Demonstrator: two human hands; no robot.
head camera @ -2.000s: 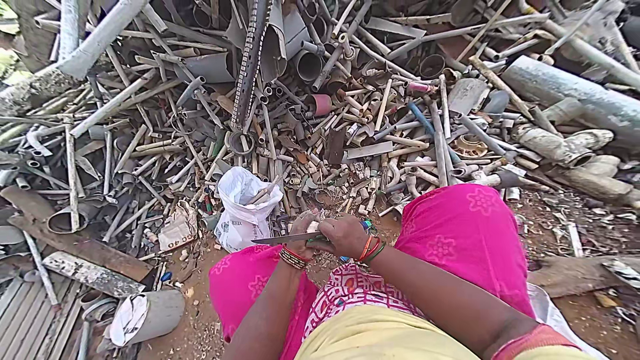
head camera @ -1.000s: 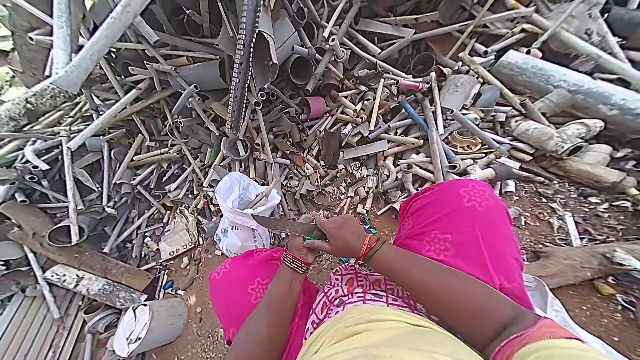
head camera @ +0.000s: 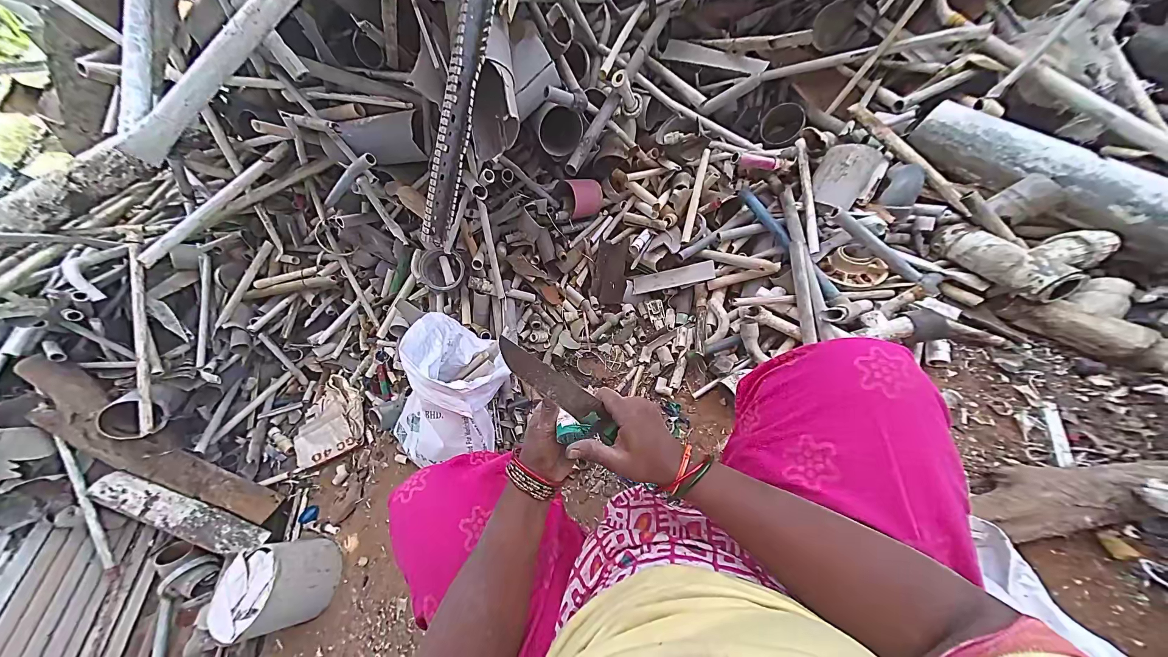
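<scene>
My right hand [head camera: 636, 438] is closed around the green handle of a knife [head camera: 554, 380]. Its broad, dark blade points up and to the left, with the tip close to the white plastic sack [head camera: 447, 388]. Just left of the handle is my left hand [head camera: 545, 444], close beside my right; whether it holds a small piece cannot be made out. The sack stands with its mouth spread and has pieces of pipe in it. Between and below my hands the ground is strewn with small chips.
A large heap of scrap plastic pipes [head camera: 675, 276] and fittings spreads ahead. A thick grey pipe [head camera: 1049, 178] lies at the right. At the lower left are a grey bucket-like container [head camera: 292, 589] and a wooden plank [head camera: 146, 456]. A dark perforated strip [head camera: 452, 128] leans over the heap.
The knife blade, roughly level two seconds ago, now slants upward to the left. Both hands remain close together in front of my lap.
</scene>
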